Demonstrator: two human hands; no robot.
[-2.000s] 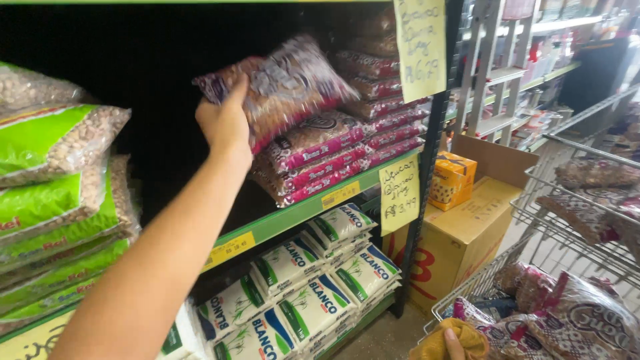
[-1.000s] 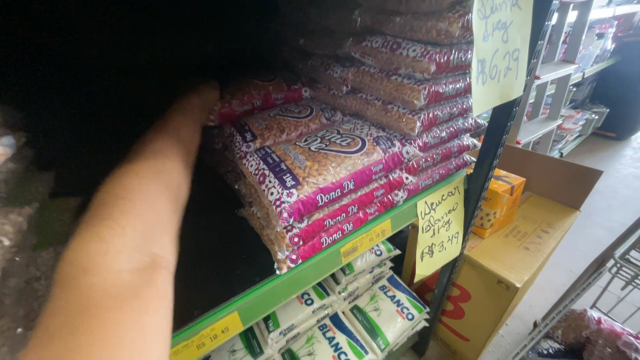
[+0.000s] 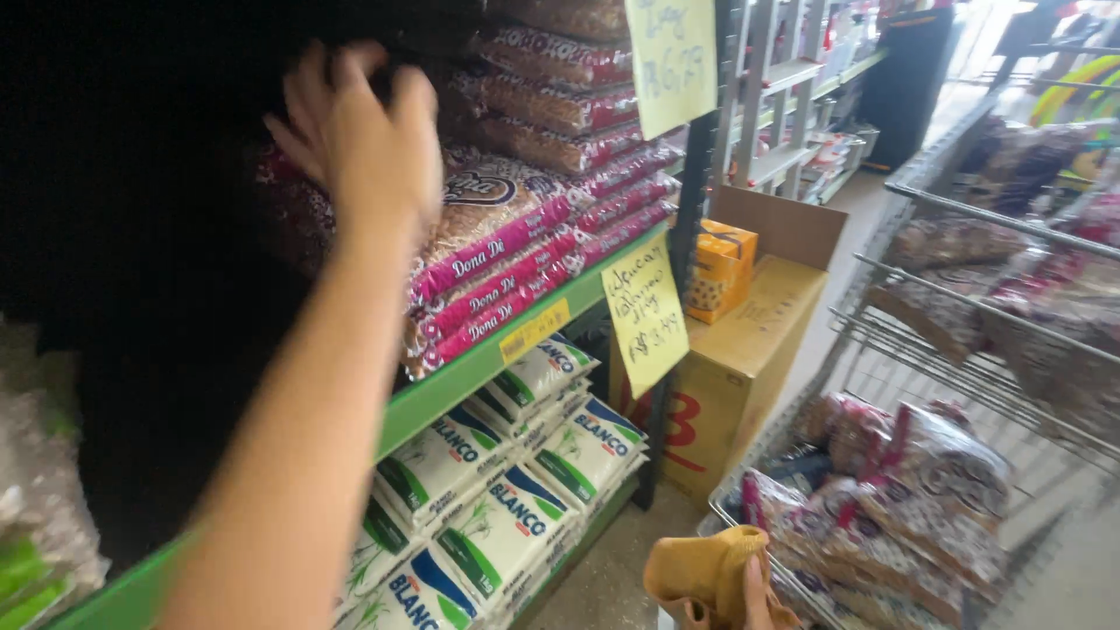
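Observation:
My left hand point(image 3: 363, 131), blurred, is raised over the upper shelf with its fingers spread and no bag seen in it. Just beyond and beside it lie stacked clear-and-magenta plastic bags of beans or grain point(image 3: 490, 249). At the bottom, my right hand point(image 3: 757, 595) shows only in part, closed on a yellow-brown cloth or glove point(image 3: 704, 569) beside the cart's near edge. More magenta-and-clear bags point(image 3: 884, 499) lie in the wire shopping cart point(image 3: 840, 324).
Green-and-white sugar bags point(image 3: 503, 525) fill the shelf below the green shelf edge point(image 3: 455, 385). A cardboard box point(image 3: 744, 367) with an orange carton point(image 3: 722, 271) on top stands past the black shelf post. Handwritten price signs point(image 3: 647, 315) hang there. Behind is a metal ladder point(image 3: 779, 105).
Two seconds ago my left hand held a magenta-and-clear bag over the stack; now it is raised with spread fingers and no bag seen in it. The view has shifted, bringing more of the cart in.

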